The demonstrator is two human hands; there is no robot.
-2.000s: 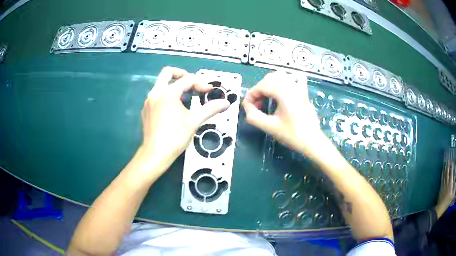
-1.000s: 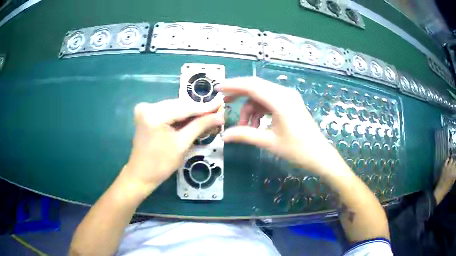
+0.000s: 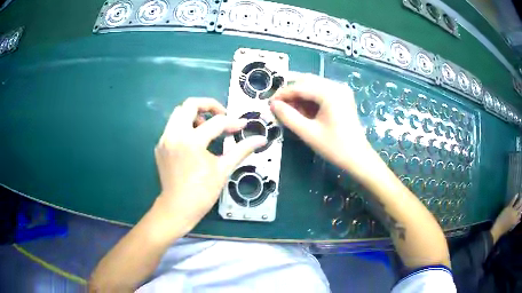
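A silver-grey three-hole metal frame [image 3: 250, 158] lies lengthwise in front of me on the green surface, with three dark spoked round openings. My left hand [image 3: 197, 151] is over its left edge, thumb and index finger apart at the middle opening. My right hand [image 3: 320, 111] is at its upper right edge, thumb and index fingertips pinched together between the top and middle openings. Whether a small part is between those fingertips is too small to tell.
A clear blister tray [image 3: 423, 137] with rows of round pockets lies to the right. A row of ringed frames [image 3: 289, 22] runs end to end along the far side. A three-hole unit [image 3: 433, 14] is at the upper right. Another person's hand [image 3: 507, 217] is at the right edge.
My left thumb and index finger have spread apart over the middle opening. My right fingers have closed to a pinch at the frame's edge. The view has shifted, so the far row sits higher.
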